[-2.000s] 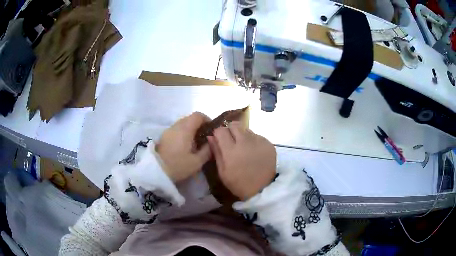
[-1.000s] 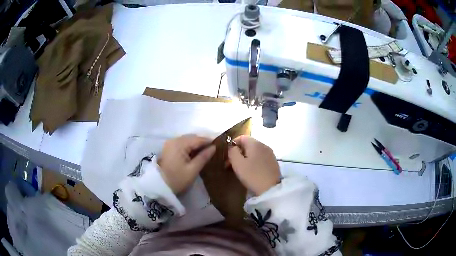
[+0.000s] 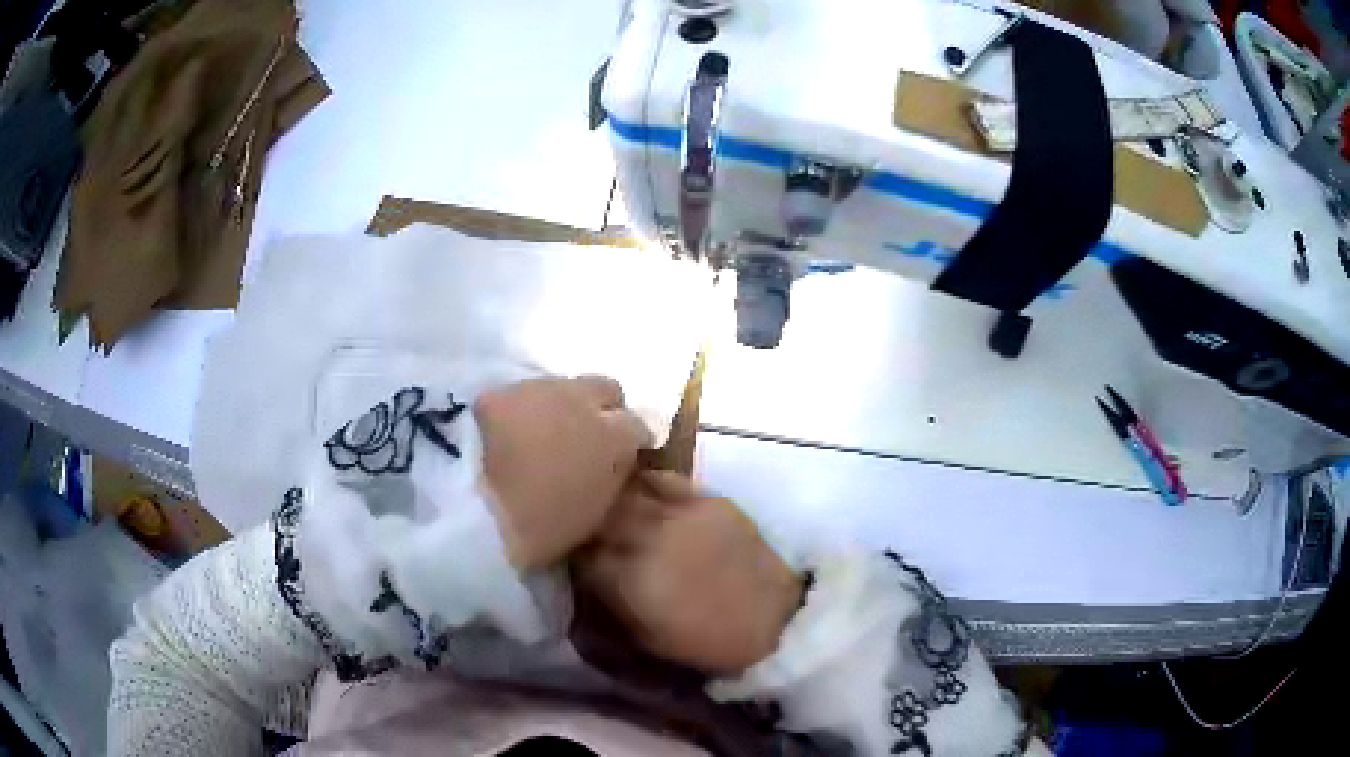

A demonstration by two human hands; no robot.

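The pale grey-white lining piece (image 3: 274, 355) lies on the table left of the needle area, with a strip of brown cloth (image 3: 489, 223) showing along its far edge. A brown garment panel (image 3: 677, 444) runs from near the presser foot down under my hands. My left hand (image 3: 560, 462) lies over the lining and panel edge, its fingers closed at the brown cloth. My right hand (image 3: 696, 574) is blurred, just below and right of it, with its fingertips at the brown cloth. The exact grip of both hands is partly hidden. The presser foot area (image 3: 696, 266) is brightly lit.
The sewing machine head (image 3: 829, 163) stands at the back right, with a black band (image 3: 1044, 170) around its arm. Thread snips (image 3: 1143, 444) lie at the right. Brown pieces (image 3: 178, 178) are heaped at the far left. Grey-white cloth (image 3: 67, 621) hangs at the lower left.
My hands have moved down and closer together, and the brown panel is now mostly covered by them. The zip puller seen between my fingers earlier is no longer visible. The view has shifted slightly.
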